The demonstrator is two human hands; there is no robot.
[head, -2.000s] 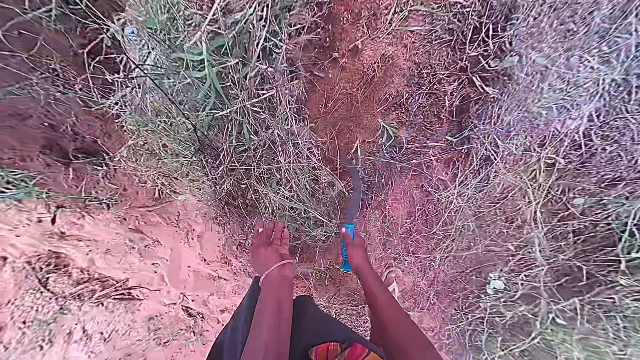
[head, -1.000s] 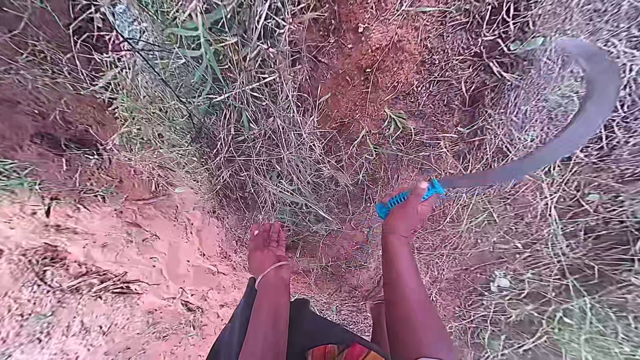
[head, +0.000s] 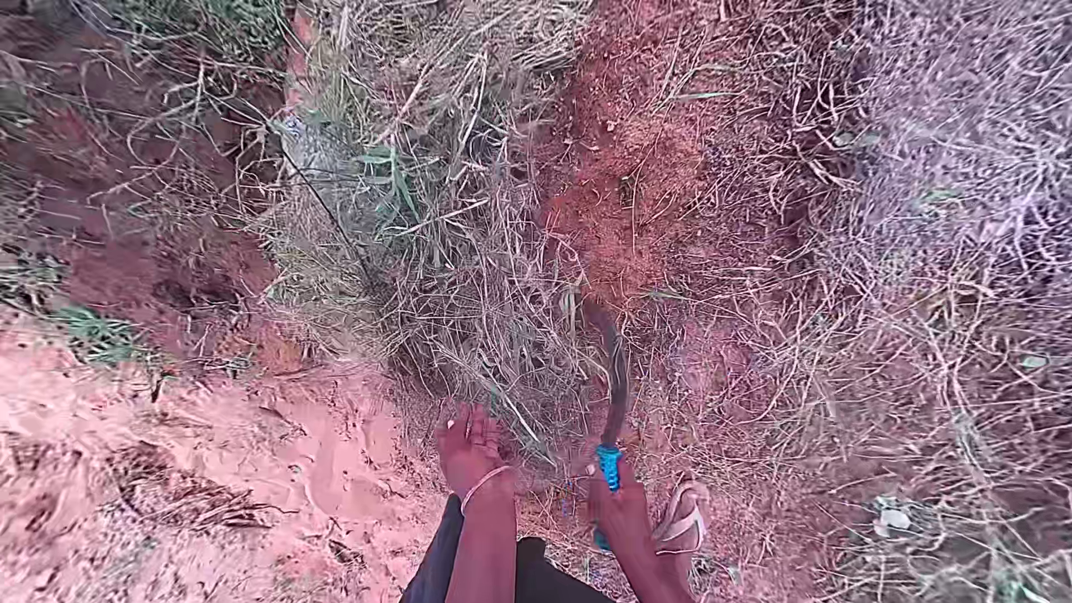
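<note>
My right hand (head: 620,507) is closed around the blue handle of a curved-blade sickle (head: 618,377). The dark blade points up and away, its tip end close to the right edge of a heap of dry grass (head: 494,310). My left hand (head: 471,444), with a thin band at the wrist, rests at the near edge of that heap, fingers spread a little against the stems. Whether it grips any stems cannot be told.
Reddish bare soil (head: 636,193) runs beyond the blade. Sandy ground (head: 335,452) lies at the left, dry stalks (head: 946,293) at the right. A sandaled foot (head: 685,515) is beside my right hand, and a pale object (head: 892,519) lies farther right.
One second ago the sickle pointed out to the right; my right hand has swung it back leftward to the grass heap. My left hand has stayed at the heap's near edge.
</note>
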